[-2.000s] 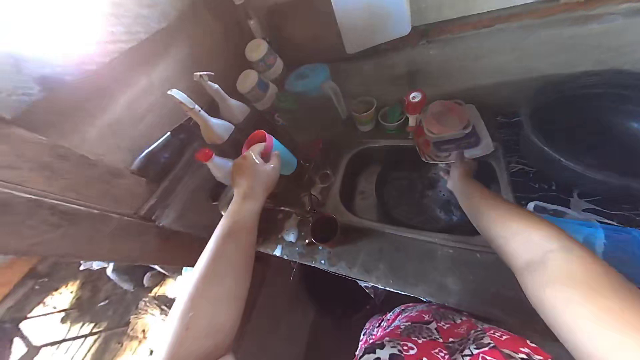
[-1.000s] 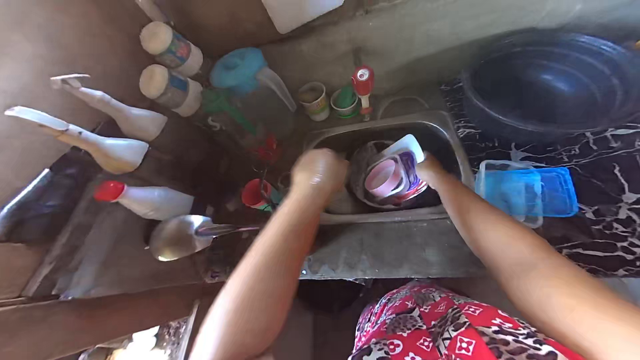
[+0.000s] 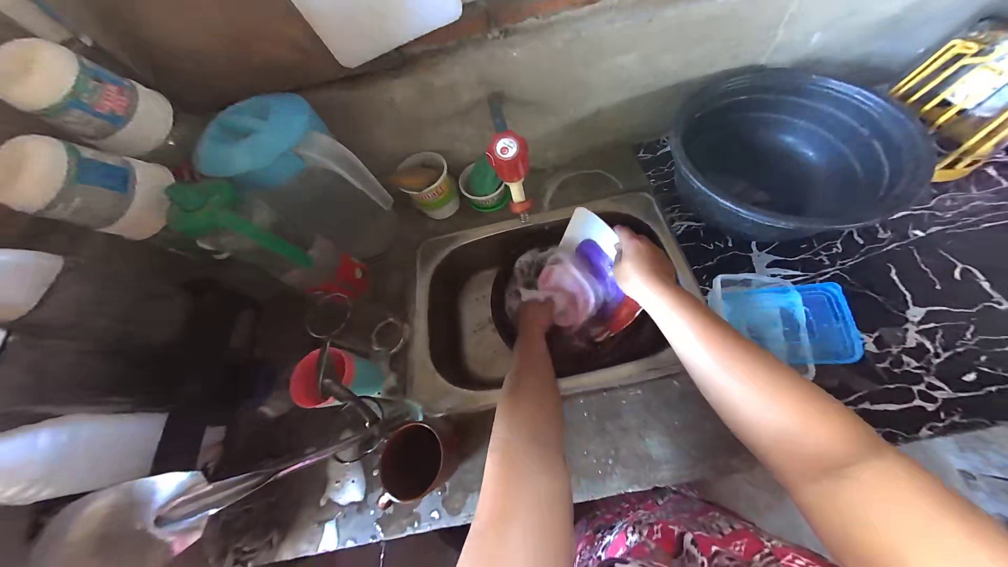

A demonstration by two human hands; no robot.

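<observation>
Both my hands are over the metal sink (image 3: 453, 370). My right hand (image 3: 642, 264) grips the edge of several stacked plastic dishes, a white one (image 3: 589, 233) outermost, with purple and red ones beside it. A pink bowl (image 3: 568, 290) lies against them amid suds. My left hand (image 3: 537, 311) is at the pink bowl's left side, blurred; whether it holds anything there cannot be made out. Under the dishes is a dark round basin (image 3: 504, 315), partly hidden. A red-handled faucet (image 3: 508, 157) stands behind the sink.
Left are a blue-lidded pitcher (image 3: 260, 142), white-capped jars (image 3: 79, 94), a red cup (image 3: 303, 382), a brown mug (image 3: 413, 465) and a large metal ladle (image 3: 118, 520). Two small cups (image 3: 433, 189) stand by the faucet. Right are a large black tub (image 3: 803, 157) and clear and blue containers (image 3: 835, 323).
My left hand has moved from the sink's left side to the pink bowl. My right hand still holds the dishes. Two seconds ago my left hand was at the red and blue cups.
</observation>
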